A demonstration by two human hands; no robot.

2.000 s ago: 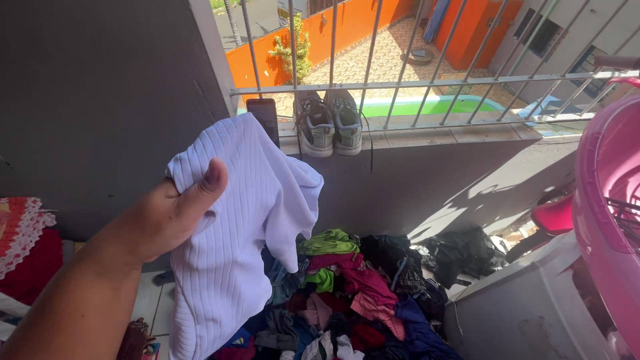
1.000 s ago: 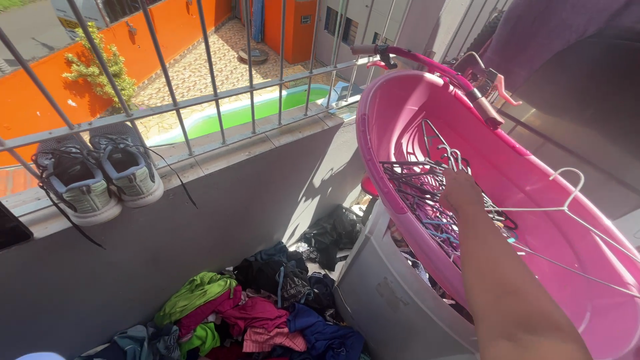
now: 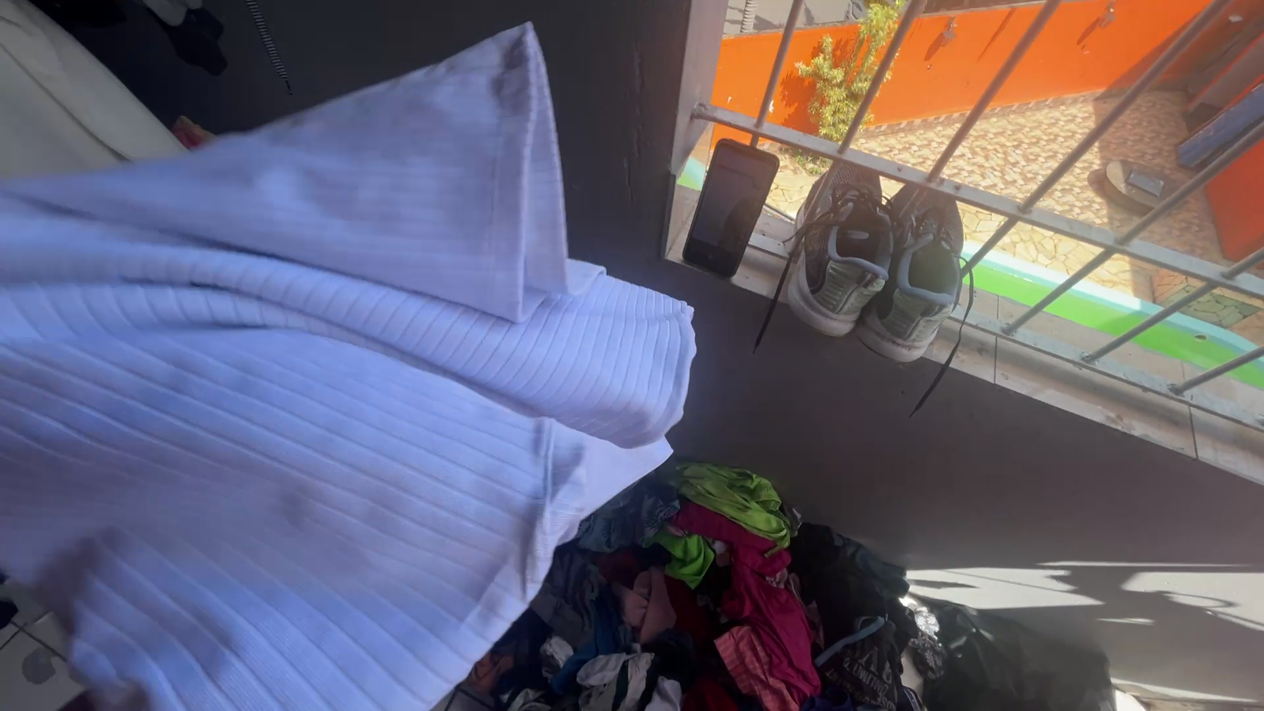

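A ribbed, pale lavender-white garment [image 3: 326, 415] fills the left half of the head view, close to the camera. Its folded, hemmed edges point right, toward the wall. Neither of my hands shows; whatever holds the cloth up is hidden or outside the frame. Beyond and below the garment lies a heap of mixed clothes [image 3: 770, 612] on the floor, with lime green, magenta, pink, white and dark pieces.
A pair of grey sneakers [image 3: 874, 267] with loose laces and a dark smartphone [image 3: 731, 207] stand on the window ledge against metal bars [image 3: 1037, 212]. The dark wall [image 3: 820, 425] drops below. A black plastic bag [image 3: 1017, 652] lies right of the heap.
The view has swung left from the pink tub, where a hand was among the hangers one second ago. That hand is out of sight, and the pale garment is now large in view.
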